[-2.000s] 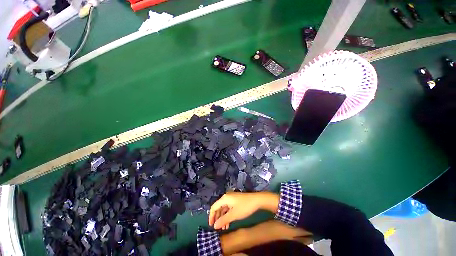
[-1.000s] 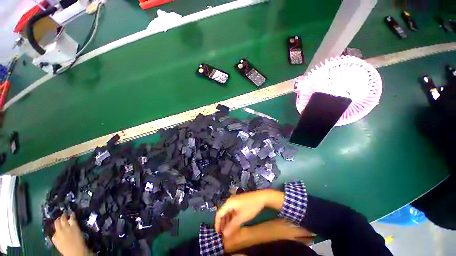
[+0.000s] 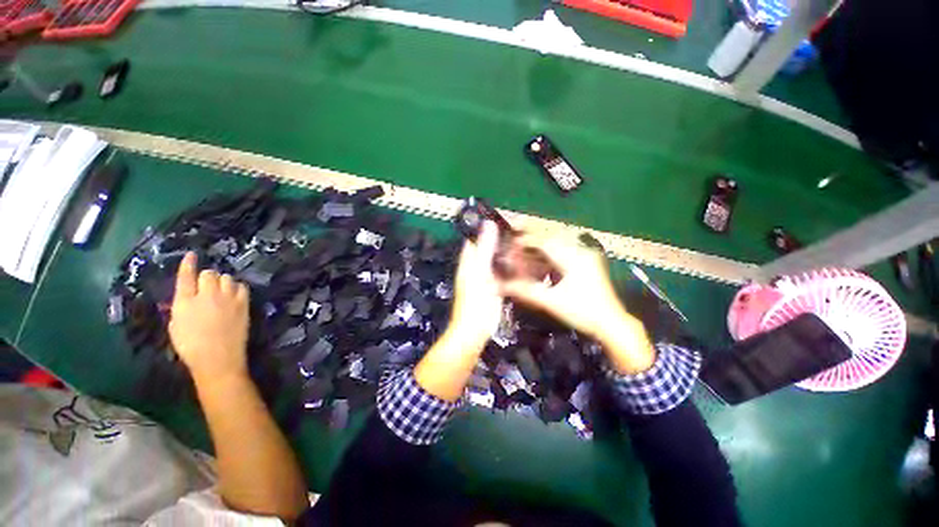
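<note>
A black handset is held upright-tilted above the heap, its round-disc end showing. My left hand is shut on it from the near left side. My right hand is blurred and has its fingertips over the handset's lower right part. These fingers hide most of the handset, and I cannot tell whether they hold a small piece. The loose heap of small black pieces, some with shiny faces, lies under and left of my hands.
Another person's hand touches the heap's left part. Handsets lie spaced on the green surface beyond the pale strip. A smartphone leans on the pink fan at right. White sheets lie far left.
The view has swung left. My hands, earlier low and crossed near the heap's edge, are now raised and hold a handset. The other person's hand and arm show more fully.
</note>
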